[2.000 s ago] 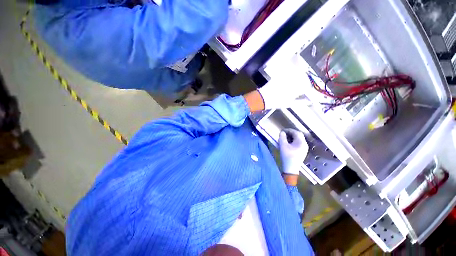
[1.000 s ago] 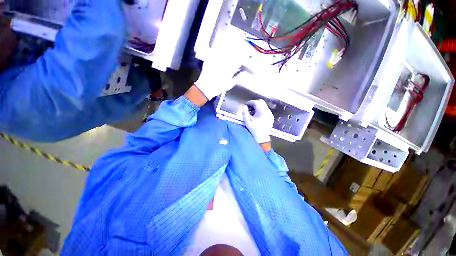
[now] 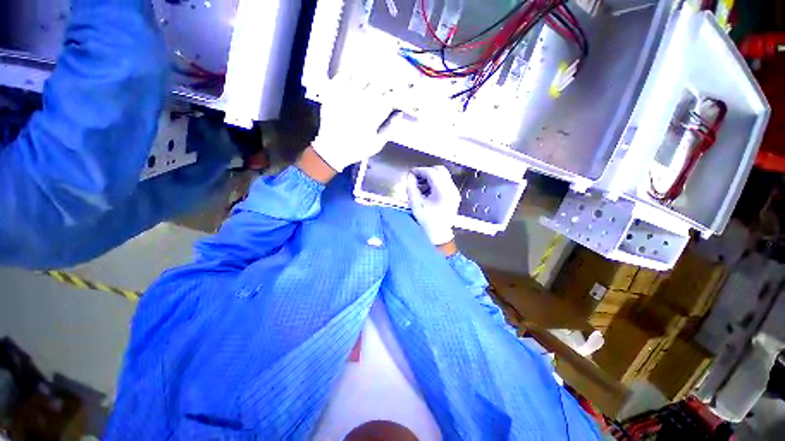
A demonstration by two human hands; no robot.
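The large light-grey enclosure (image 3: 594, 129) lies open in front of me, with a loose bundle of red and black wires (image 3: 508, 43) inside. A narrow open side compartment (image 3: 492, 200) with round holes runs along its near side. My left hand (image 3: 349, 125), in a white glove, lies at the enclosure's near left edge; its fingers are washed out by glare, so its hold cannot be told. My right hand (image 3: 435, 200), also white-gloved, is over the side compartment with curled fingers, closed on what looks like a small dark part (image 3: 423, 184).
Another enclosure with red wires (image 3: 710, 181) and its own perforated side box (image 3: 594, 222) stands at the right. At the left are a person's blue sleeve (image 3: 108, 103) and another enclosure (image 3: 258, 65). Brown cartons (image 3: 633, 323) are on the floor at lower right.
The view has turned and shifted, so the enclosures stand higher and further left in it. Both hands keep about the same places at the enclosure and side compartment.
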